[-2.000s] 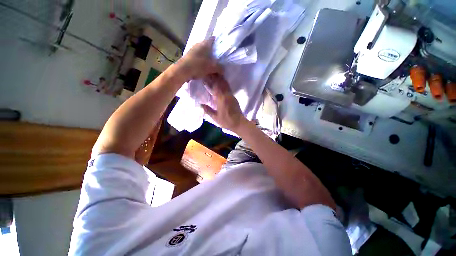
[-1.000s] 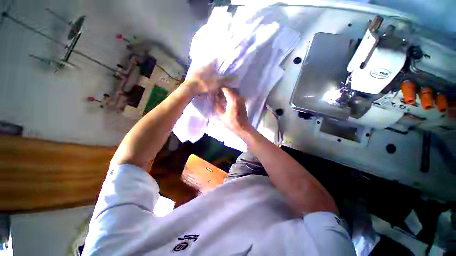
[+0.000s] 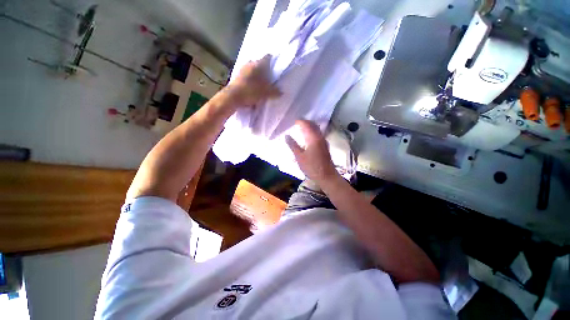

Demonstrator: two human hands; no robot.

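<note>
A loose layered pile of white cut pieces (image 3: 322, 81) lies left of the overlock machine, glaring at its left and lower parts. My left hand (image 3: 253, 84) is on the left side of the pile, fingers over the cloth; whether it grips a layer is unclear. My right hand (image 3: 309, 147) is at the pile's lower right edge, thumb and fingers apart, with no cloth seen between them.
The overlock machine (image 3: 490, 69) stands at the right, with orange tension knobs (image 3: 530, 103) and a shiny cloth plate (image 3: 409, 75). A dark slim tool (image 3: 545, 182) lies on the table. Fabric offcuts (image 3: 494, 278) lie below the table edge. A second machine (image 3: 181, 84) is at upper left.
My right hand has moved right and down, away from my left hand, and its fingers have spread. My left hand stays at the pile's left side. The view has shifted slightly.
</note>
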